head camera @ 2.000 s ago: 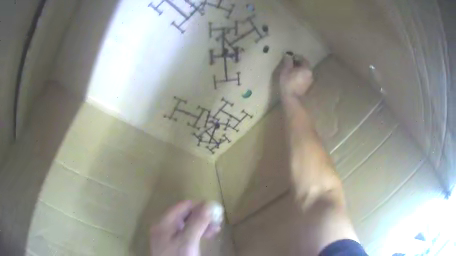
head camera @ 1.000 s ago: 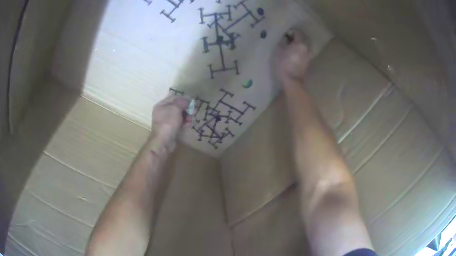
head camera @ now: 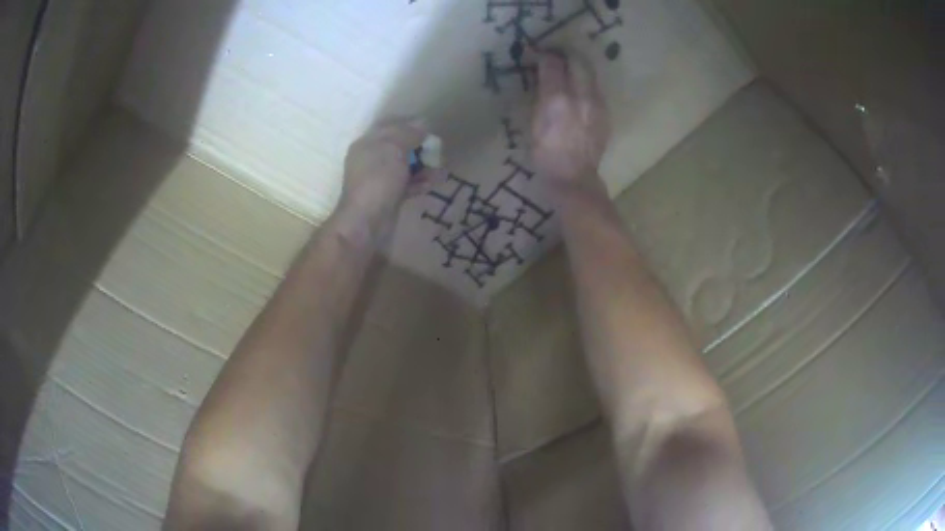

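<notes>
Thin black H-shaped runners lie tangled on the pale floor of a deep cardboard carton. More runners lie at the top centre. My left hand is left of the lower group, with a white tip on a finger or thumb and a small bluish-dark piece pinched beside it. My right hand is over the carton floor, its fingertips at the right side of the upper runners and partly covering them. Whether it holds anything is hidden.
Small black parts lie on the carton floor right of the upper runners. The carton's creased walls rise around both forearms. A floor corner lies just below the lower runners.
My left hand came down into the carton, then moved slightly right. My right hand moved left from near the right wall to the upper runners. The green piece no longer shows. The view shifted.
</notes>
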